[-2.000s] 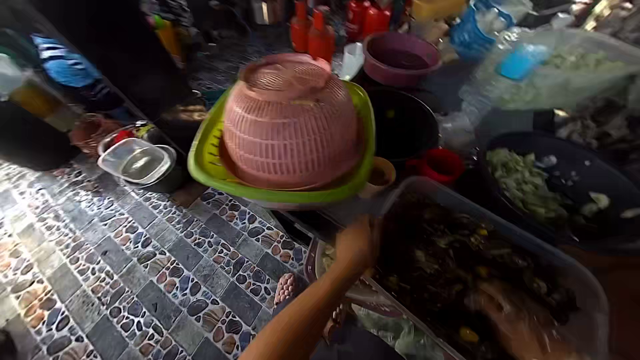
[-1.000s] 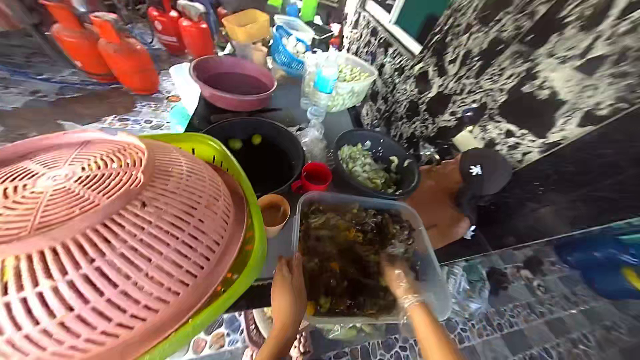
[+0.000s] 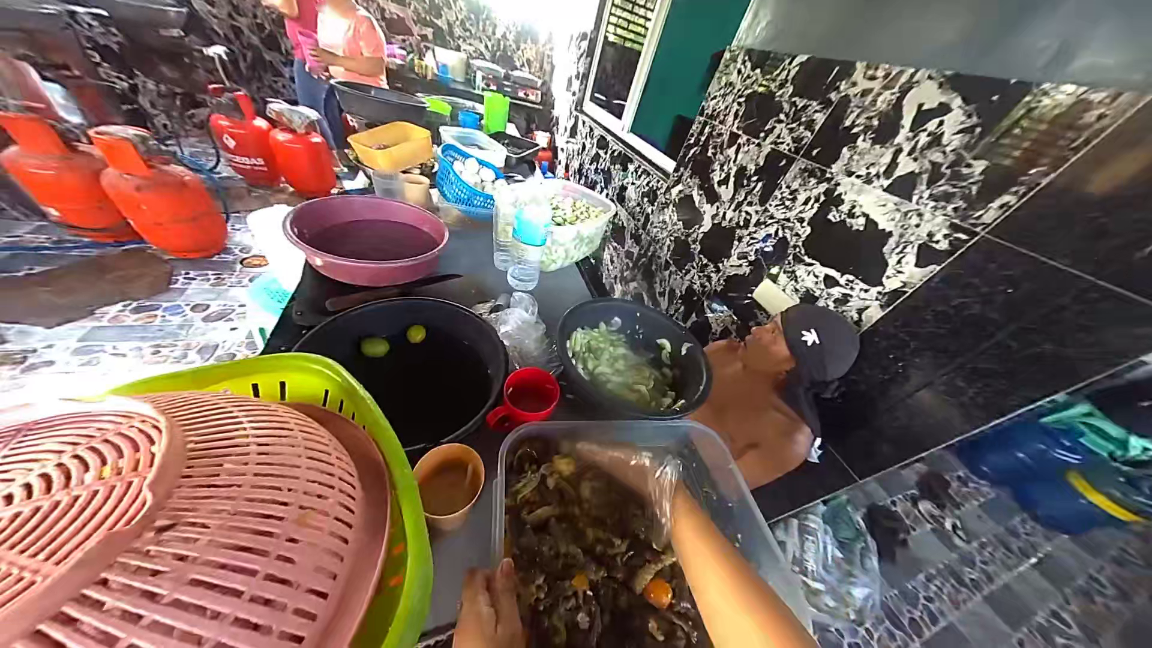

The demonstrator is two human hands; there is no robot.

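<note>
A clear plastic tub point(image 3: 738, 495) holds a dark, wet food mixture point(image 3: 585, 531) with small orange pieces. My right hand point(image 3: 630, 477), in a clear plastic glove, reaches into the mixture near the tub's far side; its fingers are partly buried and blurred, so any grip is hidden. Bare, my left hand point(image 3: 490, 607) rests against the tub's near left wall. Left of the tub stand an orange-brown cup point(image 3: 449, 486) and a red mug point(image 3: 531, 396). Beyond it is a black basin of chopped pale green vegetables point(image 3: 621, 360).
A pink colander point(image 3: 261, 486) lies upside down over a green basket point(image 3: 409, 549). Behind are a black basin point(image 3: 405, 378) with two green fruits, a pink basin point(image 3: 364, 238), a knife point(image 3: 391, 292) and plastic bottles point(image 3: 528, 247). A capped person point(image 3: 765, 396) is beside the table; others stand farther back.
My gloved right hand has moved from the tub's right part toward its far side. My left hand stays at the left wall. The view has swung right since the oldest frame.
</note>
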